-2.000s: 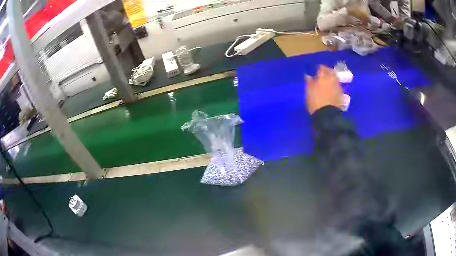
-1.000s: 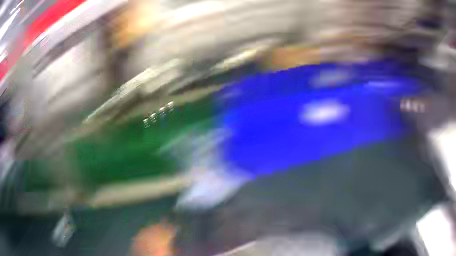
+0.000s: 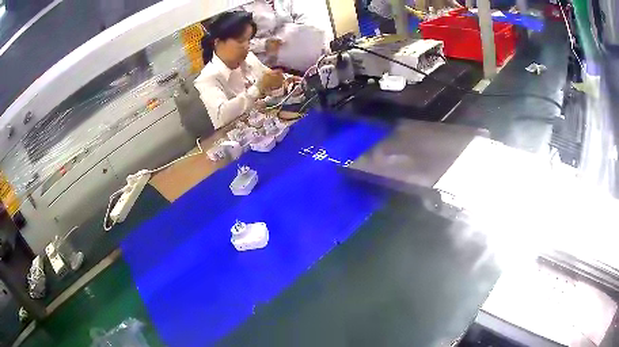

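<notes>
A white unit lies on the blue mat, with small metal pins showing at its upper left. A second white unit lies farther back on the same mat, also with pins upward. Neither of my hands is in the picture. The two units stand apart from each other, and nothing touches them.
A person in white sits across the line behind a pile of white units. A white power strip lies at the left. A red crate stands at the back right. A glaring white surface is at the right.
The view has swung to the right, so the mat shows farther left and the seated person is in sight. The hand on the mat two seconds ago is out of the picture.
</notes>
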